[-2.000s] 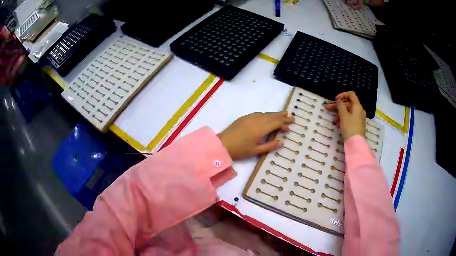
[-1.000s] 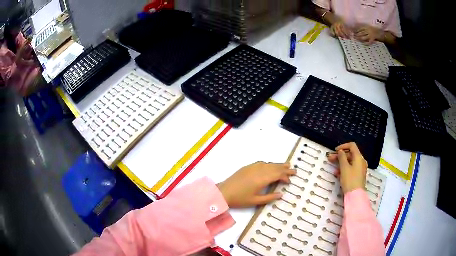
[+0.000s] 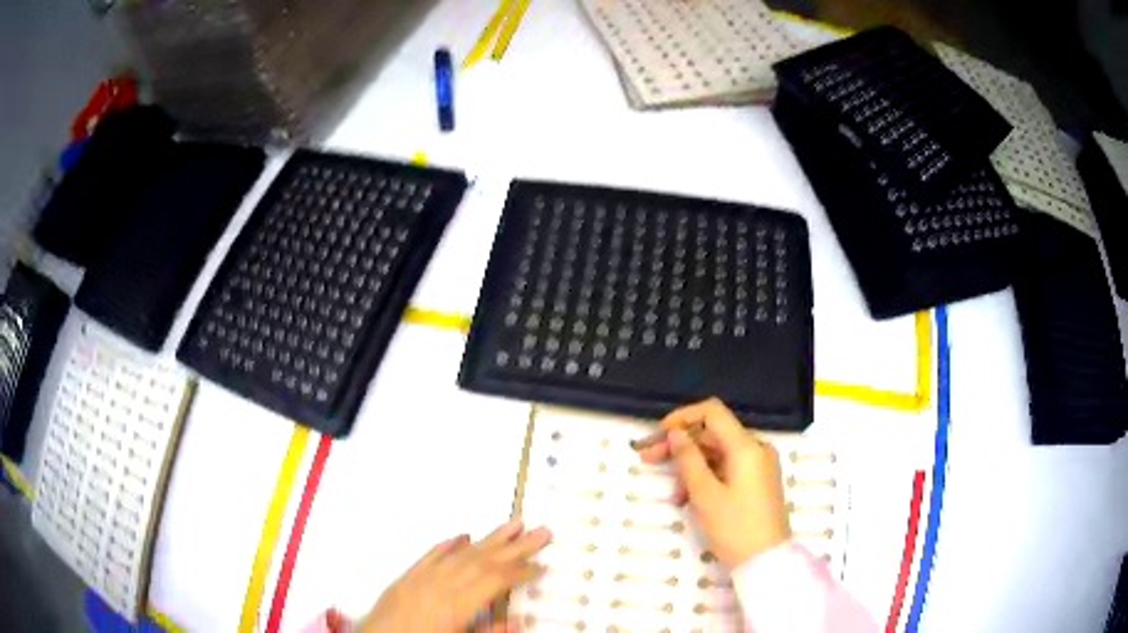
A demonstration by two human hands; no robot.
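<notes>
A white fixture board with rows of dumbbell cutouts lies in front of me, its near part cut off by the picture's edge. A few dark spots show at its top left cutouts. My left hand rests flat at the board's left edge, fingers apart, holding nothing visible. My right hand is over the board's upper part, thumb and fingers pinched on a thin dark tool, its tip over a cutout. Any part at the tip is too small to tell. A black parts tray with rows of small shiny parts lies just beyond.
Another black tray lies to the left, and overlapping black trays lie at the upper right. Stacked fixture boards are at the far left. Another board and a blue marker lie at the back.
The view has swung right, so the trays and boards appear further left. The right hand keeps its pinch near the board's top. The left hand stays at the board's left edge.
</notes>
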